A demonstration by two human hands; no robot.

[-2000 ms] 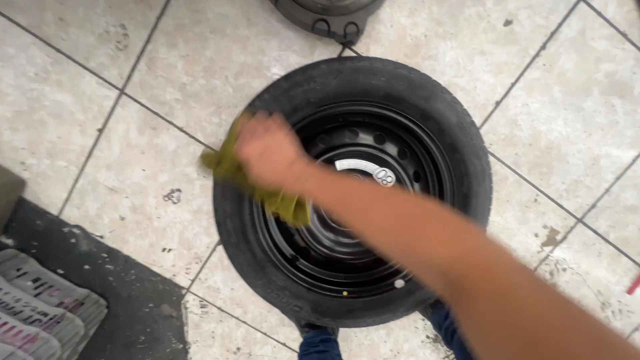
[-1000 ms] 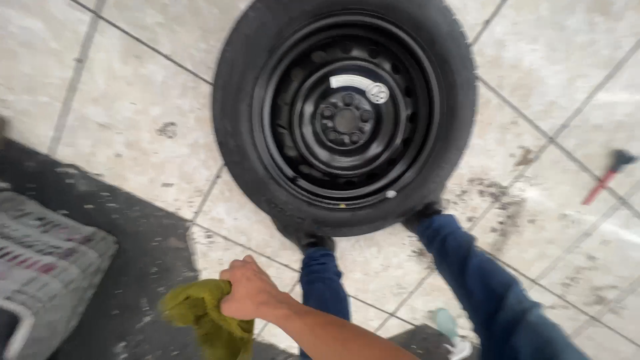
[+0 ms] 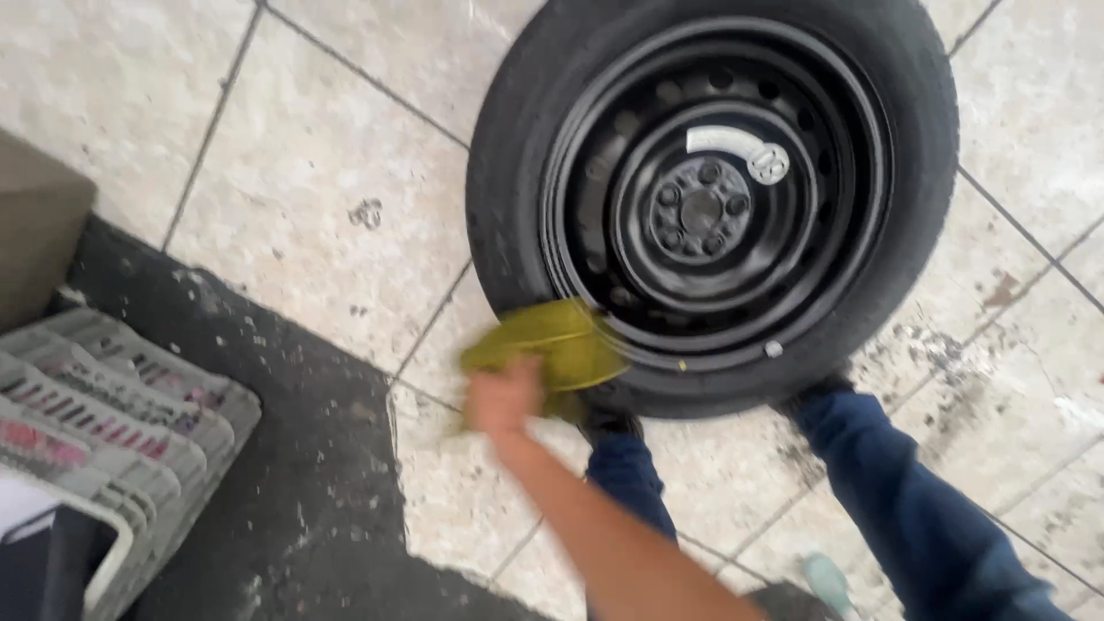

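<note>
A black tyre on a black steel wheel rim rests near my feet, its face towards the camera. My right hand, blurred, holds a yellow-green cloth at the lower left of the tyre. The cloth overlaps the tyre's edge and the rim's lip; whether it presses on them is hard to tell. A white curved sticker with writing lies on the rim, above the centre hub. My left hand is outside the view.
My shoes touch or nearly touch the tyre's lower edge, below which are my legs in blue jeans. A grey slotted plastic crate stands at lower left on dark flooring. Stained pale tiles surround the tyre. A pale green object lies at the bottom.
My right hand with the cloth was over the rim's left side, then away from the tyre below it, and is now back at its lower-left edge. The view has shifted.
</note>
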